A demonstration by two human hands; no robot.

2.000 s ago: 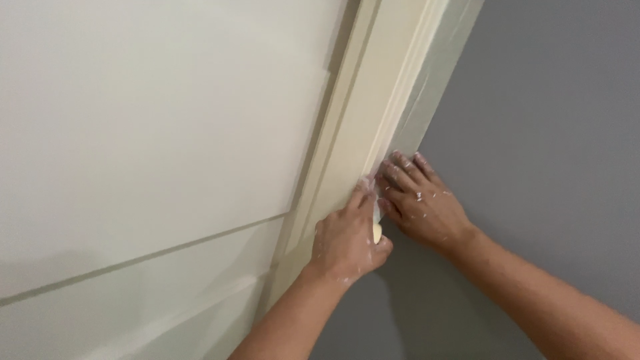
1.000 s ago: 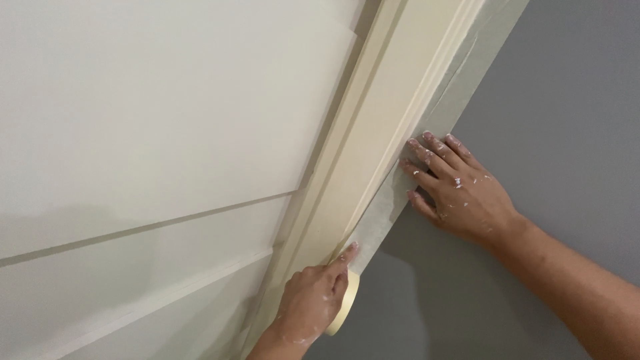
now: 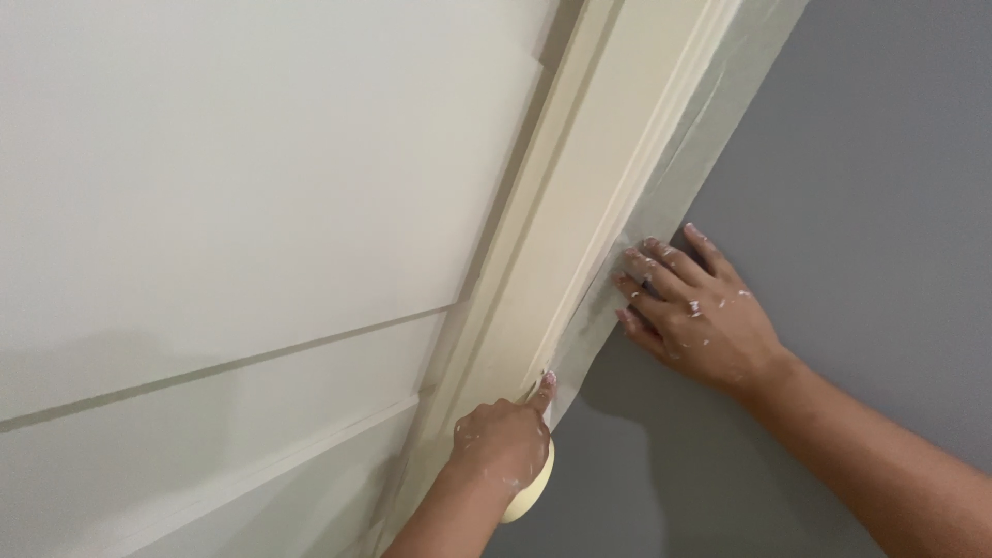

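My left hand (image 3: 502, 446) is closed around a roll of pale yellow masking tape (image 3: 532, 492), mostly hidden behind it, with the index finger pointing up against the tape strip. A wide, greyish translucent strip of tape (image 3: 697, 147) runs along the outer edge of the cream door casing (image 3: 577, 225), over the grey wall. My right hand (image 3: 694, 318) holds nothing; its fingers are spread, several tips on the strip and one beside its outer edge. White paint-like specks dot both hands.
A white panelled door (image 3: 256, 178) fills the left side, with grooves crossing its lower part. The grey wall (image 3: 876, 217) spans the right side, with a shadow of the arms on it.
Two seconds ago my hands were close together on the casing edge; now they are apart along the strip. Since one second ago, the right hand's fingers have spread wider.
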